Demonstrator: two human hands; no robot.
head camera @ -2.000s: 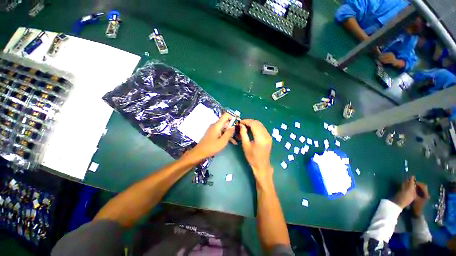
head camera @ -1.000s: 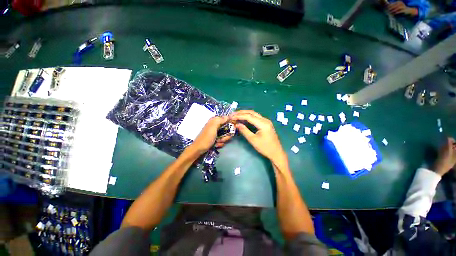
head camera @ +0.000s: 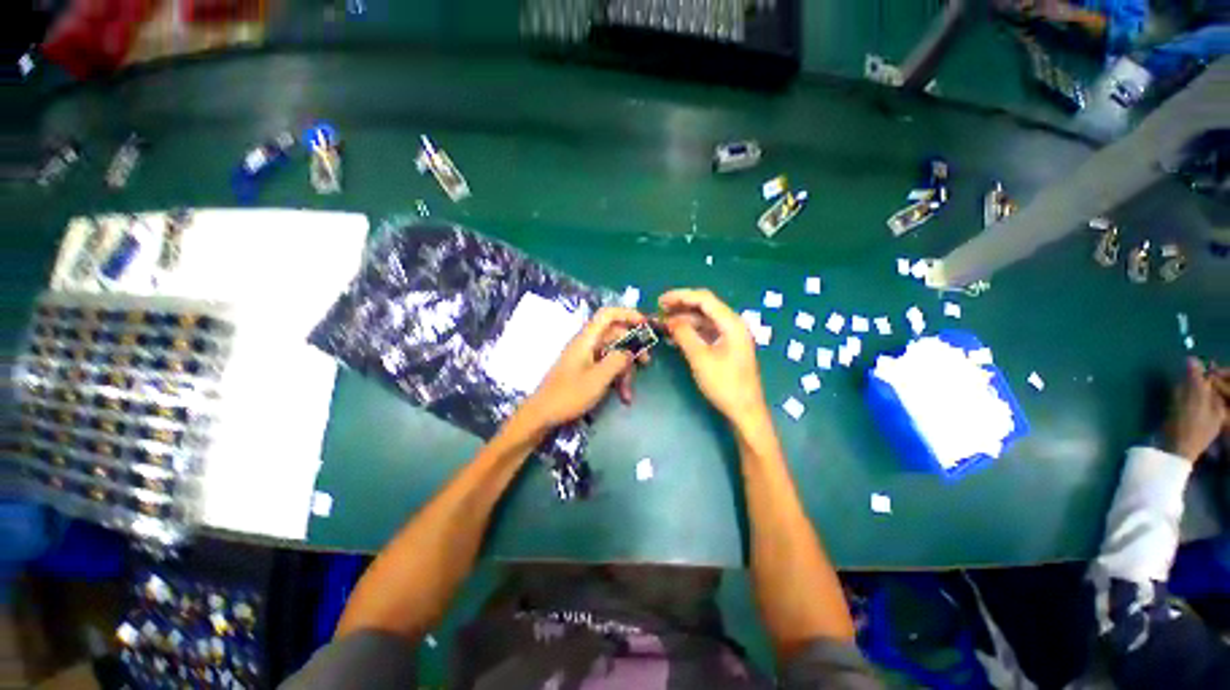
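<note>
My left hand [head camera: 588, 367] holds a small silver unit [head camera: 633, 338] with a dark middle between thumb and fingers, over the right edge of the black parts bag [head camera: 425, 307]. My right hand [head camera: 715, 348] is at the unit's right end, its fingertips close together; whether they hold a small part cannot be told. Small black parts [head camera: 572, 472] lie heaped at the bag mouth below my left hand. A white label [head camera: 537, 344] is on the bag. White pads [head camera: 805, 321] lie loose to the right, beside the blue pad container [head camera: 951, 404] heaped with white pads.
A clear blister tray [head camera: 122, 404] lies on a white board [head camera: 290, 364] at left. Single units [head camera: 443, 170] lie along the back of the green bench. A grey post [head camera: 1079, 182] crosses at right, near another person's white sleeve [head camera: 1143, 506]. A black tray [head camera: 735, 54] is behind.
The view has shifted, after tilting up earlier. The unit stays in my left hand. My right hand has drawn slightly right, and its fingers no longer cover the unit.
</note>
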